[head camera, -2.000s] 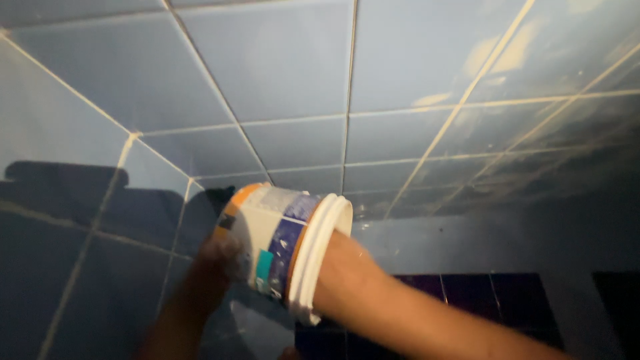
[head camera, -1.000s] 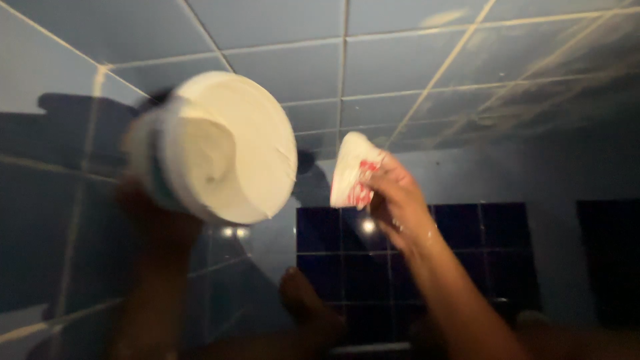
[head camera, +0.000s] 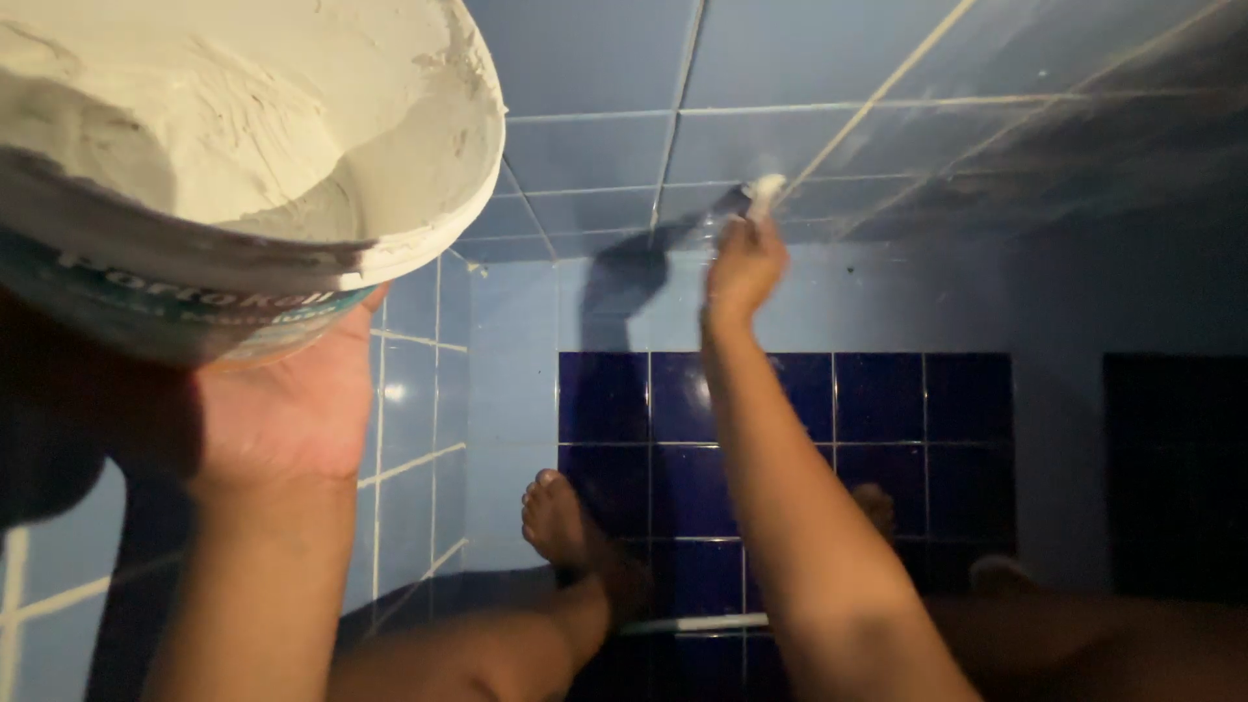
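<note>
At the upper left, my left hand (head camera: 292, 400) holds up a round plastic tub (head camera: 429, 249) from below and the side. Thick off-white paste (head camera: 244, 146) coats the tub's inside and lies in it. My right hand (head camera: 746, 268) is stretched forward to the blue wall tiles (head camera: 780, 136), with a small whitish piece (head camera: 765, 190) between its fingers. That piece is blurred, and whether it touches the wall cannot be told. Light grout lines run between the tiles, and whitish smears mark the tiles to the right.
Dark blue floor tiles (head camera: 790, 487) lie below, with a bare foot (head camera: 551, 512) on the left and another (head camera: 875, 509) behind my right forearm. A thin pale rod or tube (head camera: 721, 622) lies low in the middle. A tiled side wall (head camera: 409, 419) stands at left.
My right hand was inside the tub, then out beside it with a whitish piece bearing red marks; now it is up at the wall tiles. The tub has moved up and left.
</note>
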